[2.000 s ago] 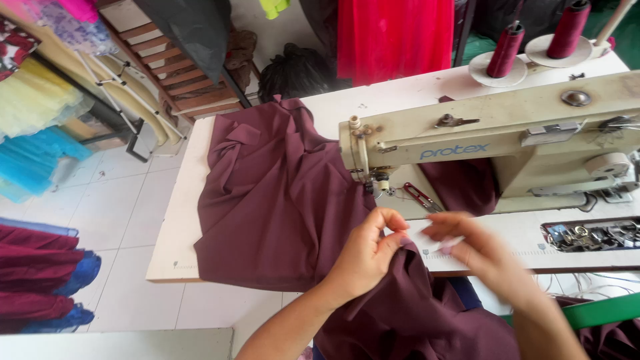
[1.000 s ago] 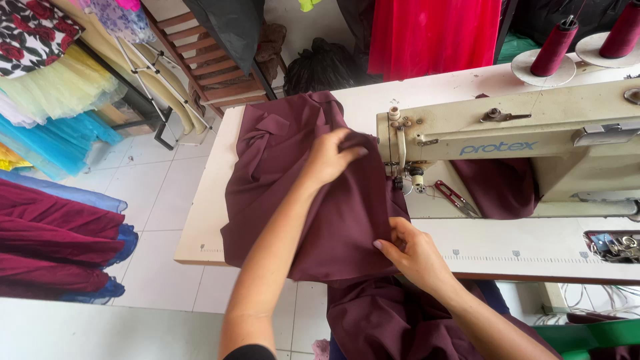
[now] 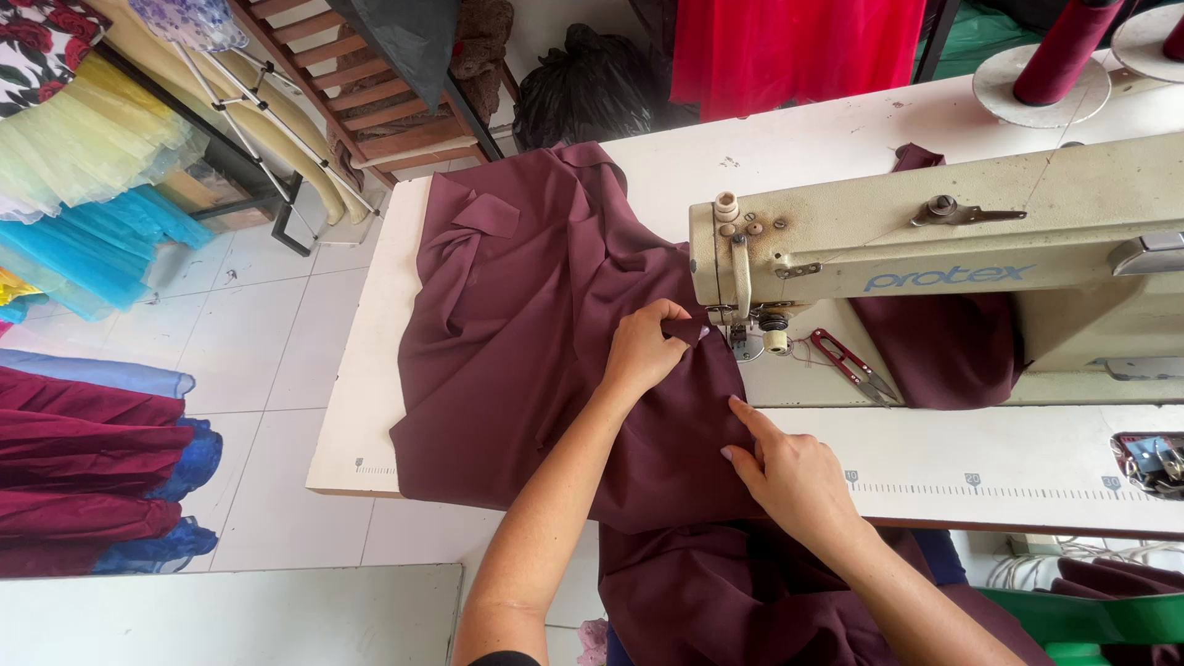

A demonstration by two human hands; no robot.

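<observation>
Maroon fabric (image 3: 518,314) lies spread over the sewing table and hangs off its front edge. My left hand (image 3: 647,347) pinches a folded edge of it just left of the needle area of the Protex sewing machine (image 3: 832,240). Lower right, my right hand (image 3: 791,467) rests its index finger and thumb on the fabric's right edge, fingers apart. Red-handled thread snips (image 3: 851,365) lie on the machine bed beside loose thread. Whether the fabric edge is under the presser foot cannot be told.
A maroon thread spool (image 3: 1068,51) stands at the back right. More maroon fabric (image 3: 943,351) lies under the machine arm. A tray of small metal parts (image 3: 1150,462) is set in the table at right. A green chair (image 3: 1091,615) stands below.
My left hand has come from farther over the fabric to its edge by the needle area and taken hold there. My right hand has let go of the edge and now touches it with fingers extended.
</observation>
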